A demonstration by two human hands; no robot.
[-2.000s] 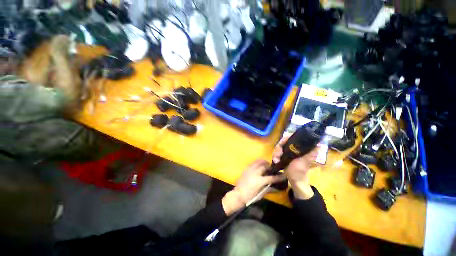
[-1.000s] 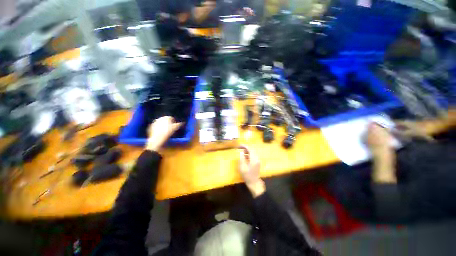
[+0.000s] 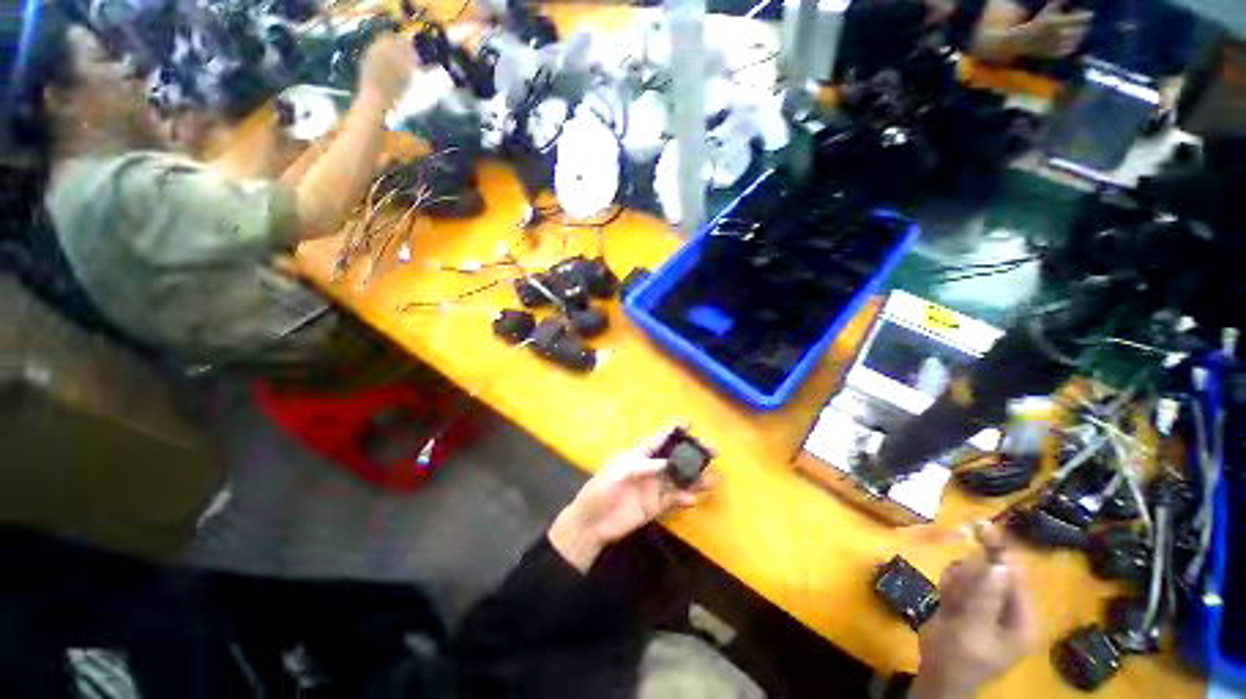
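My left hand [image 3: 618,503] holds a small black housing piece [image 3: 681,459] at its fingertips over the bench's front edge. No cable shows on that piece. My right hand [image 3: 973,612] is blurred, beside a black housing [image 3: 906,590] on the bench; its fingers are raised near pale leads, and I cannot tell whether it holds one. The dark electric screwdriver [image 3: 957,410] hangs over the white screw feeder [image 3: 888,389], blurred.
A blue parts bin [image 3: 772,399] stands behind the bench edge. Black finished units [image 3: 560,317] lie left of it. Wired units [image 3: 1100,505] are tangled at right, by another blue bin [image 3: 1216,546]. A person in a green shirt [image 3: 178,260] works at left, above a red stool [image 3: 369,444].
My left hand has moved from the left bin to the bench edge and now holds a black piece. My right hand has moved to the wired units. The view has turned left.
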